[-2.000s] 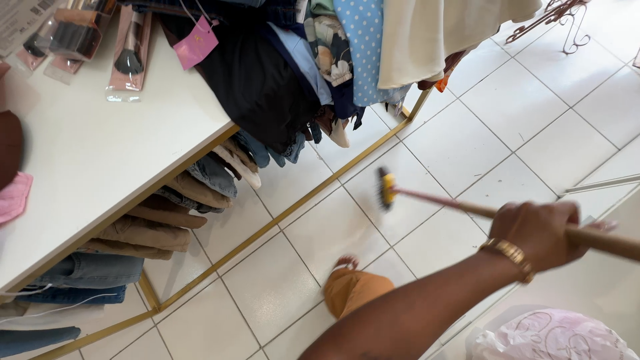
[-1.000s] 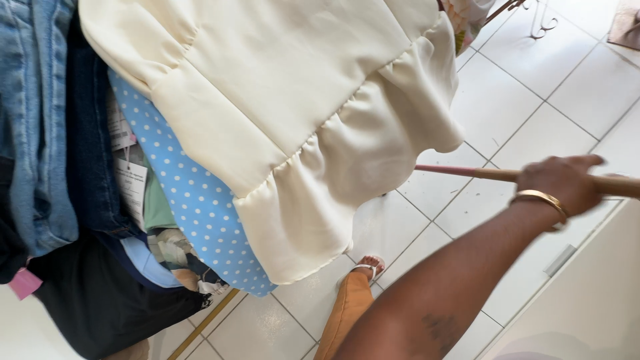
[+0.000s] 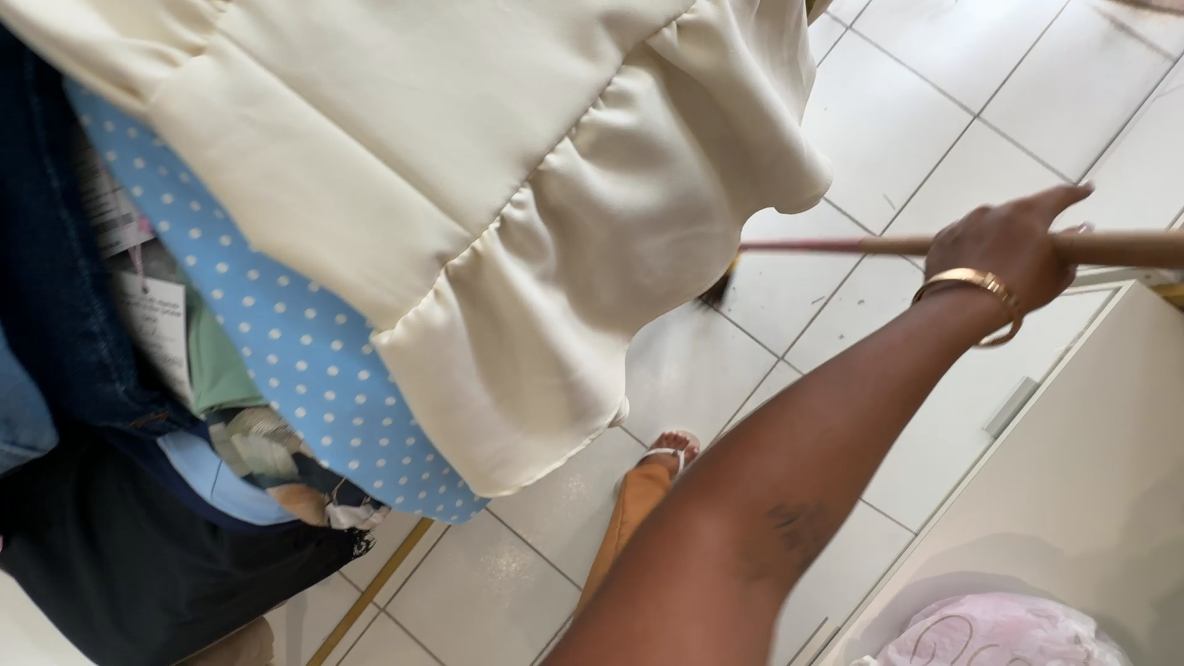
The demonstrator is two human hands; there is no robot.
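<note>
My right hand [image 3: 1004, 245], with a gold-coloured bracelet at the wrist, is closed around the wooden handle of a broom [image 3: 1119, 248] at the right. The handle runs left across the view, its far part pinkish. Dark bristles of the broom head [image 3: 720, 285] show on the tiled floor, partly hidden behind the ruffled hem of a cream garment [image 3: 555, 231]. Small bits of debris lie on the tiles [image 3: 837, 319] near the handle. My left hand is out of view.
Beside the cream garment hang a blue polka-dot garment [image 3: 305, 370], dark denim [image 3: 55, 240] and a black garment [image 3: 185, 573]. A gold-coloured rack bar [image 3: 370, 592] runs low. At the right stand a white cabinet [image 3: 1045, 462] and a pink-white plastic bag [image 3: 999, 634]. My sandalled foot [image 3: 671, 449] is on the floor.
The view has shifted closer to the hanging clothes. The cream garment now covers much of the broom head, which showed fully two seconds ago. My right hand still holds the handle.
</note>
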